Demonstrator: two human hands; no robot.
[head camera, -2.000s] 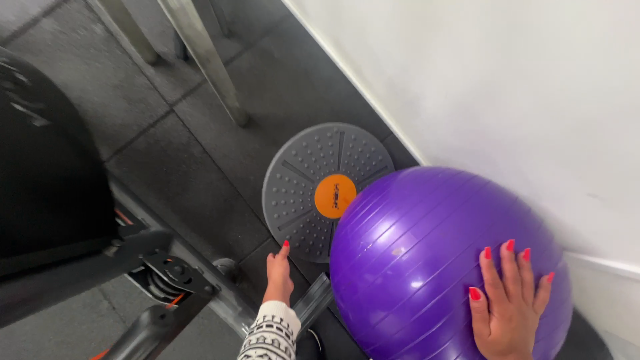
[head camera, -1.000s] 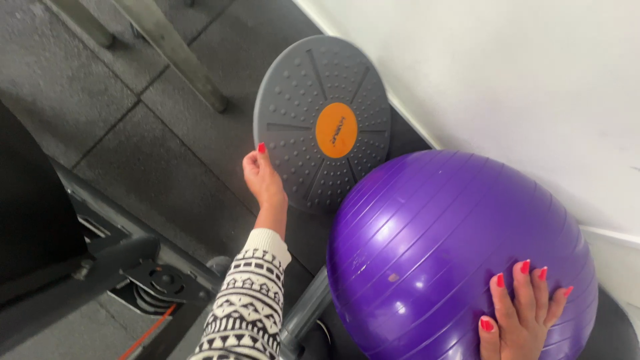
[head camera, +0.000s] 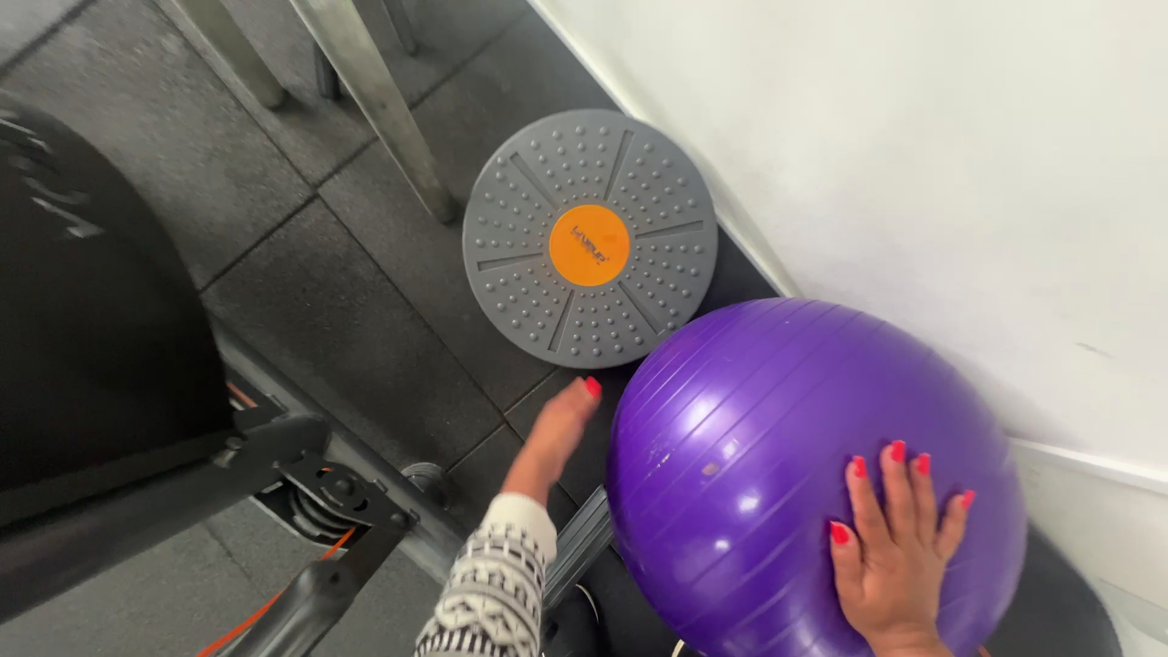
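My right hand lies spread on the upper surface of a purple ridged exercise ball, which stands by the white wall. A round grey balance board with a studded top and an orange centre disc sits beyond the ball, near the base of the wall. Just below the board's near edge is my left hand, between the board and the ball's left side; it holds nothing that I can see, and its other fingers are largely hidden behind the thumb side.
Black gym equipment with a padded part, a pulley and an orange cord fills the left. Metal legs stand at the top on dark rubber floor tiles. The white wall runs along the right. A shoe shows at the bottom.
The board was tilted up with my left hand at its edge a second ago; now it lies flatter and my left hand is apart from it. My right hand has stayed on the ball.
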